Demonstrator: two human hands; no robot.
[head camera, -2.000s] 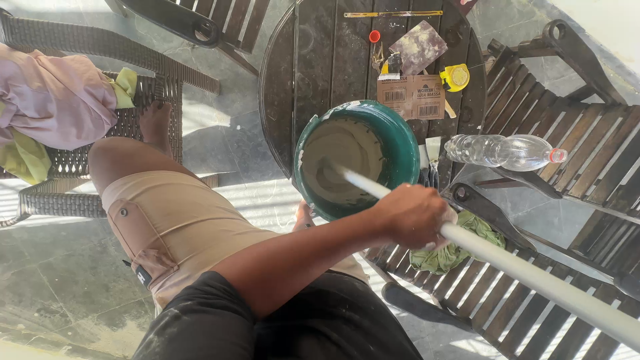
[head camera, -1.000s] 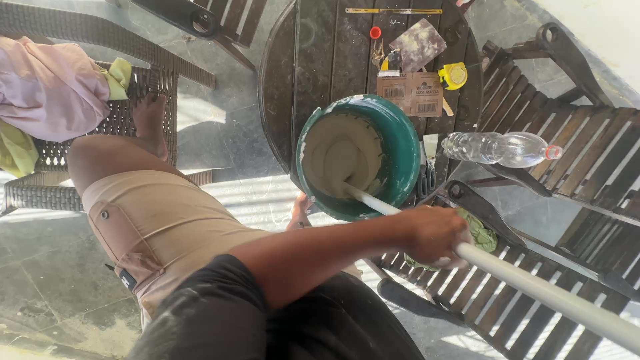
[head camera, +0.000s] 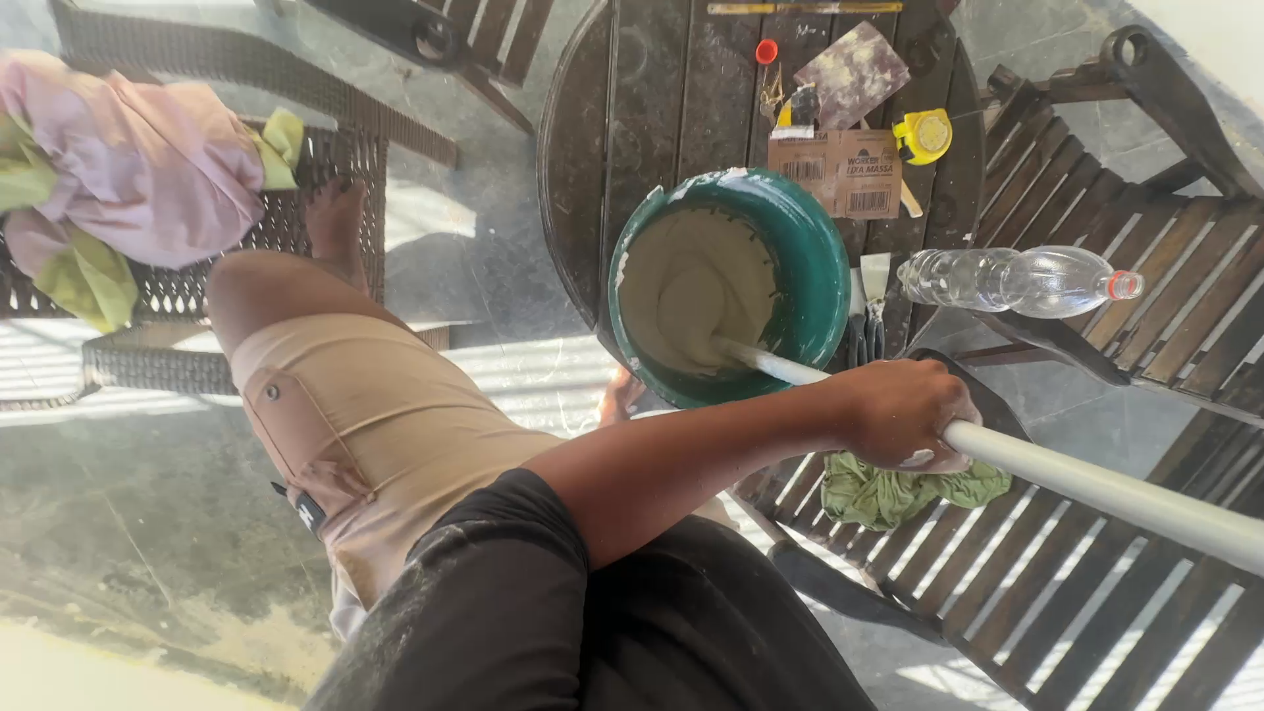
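Observation:
My left hand (head camera: 908, 415) is closed around a long pale pole (head camera: 1106, 489), just right of the green plastic bucket (head camera: 815, 257). The pole slants down under my forearm, and its lower end dips into thick grey-beige paste (head camera: 681, 286) with swirl marks on its surface. White residue marks the bucket's rim and my fingers. Part of the bucket overlaps the round dark wooden table (head camera: 642, 118); what supports it is hidden. The pole's upper end leaves the view at the right. My right hand is out of sight.
Putty knives (head camera: 874, 286), a sandpaper sheet (head camera: 834, 173), a yellow tape measure (head camera: 923, 136) and a clear plastic bottle (head camera: 1047, 281) lie near the bucket. A green cloth (head camera: 879, 491) rests on a slatted chair (head camera: 1066, 592). Pink fabric (head camera: 148, 168) covers part of a woven chair (head camera: 346, 267).
The pole's dipped end has shifted within the paste toward the bucket's near side. My left hand has moved right from where it was two seconds ago, still gripping the pole.

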